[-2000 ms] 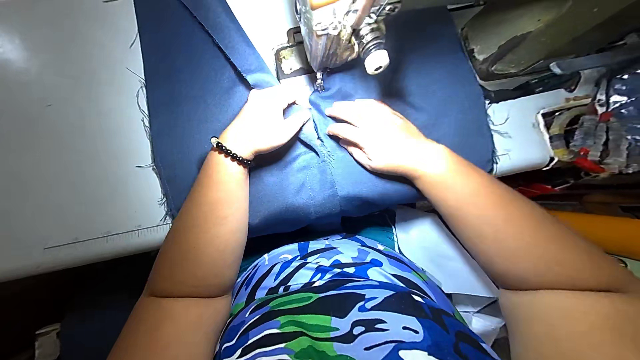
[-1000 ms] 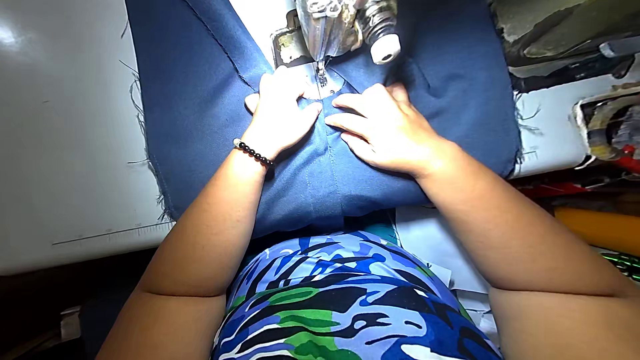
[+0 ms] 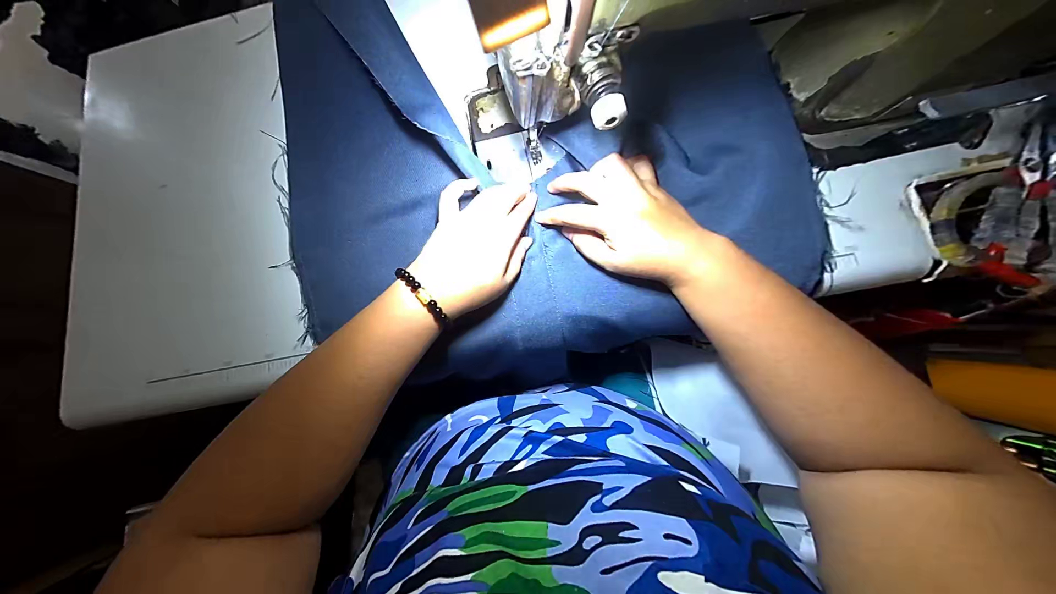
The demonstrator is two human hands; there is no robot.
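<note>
Navy blue fabric with frayed side edges lies across the sewing machine's white bed and hangs over its front edge. My left hand, a black bead bracelet at its wrist, pinches the fabric beside a seam just in front of the presser foot. Right of the seam, my right hand rests on the fabric with fingers bent and fingertips pointing at the left hand. Whether it grips any cloth, I cannot tell. The sewing machine's head stands above both hands, its lamp light falling on them.
A ruler scale marks the front of the white table at left. The machine's dark green body extends at upper right. Below it a tray holds metal and red items. An orange object and white sheets lie lower right.
Both hands stay close in front of the presser foot, with small finger shifts on the seam. The view has shifted, showing more of the table at left.
</note>
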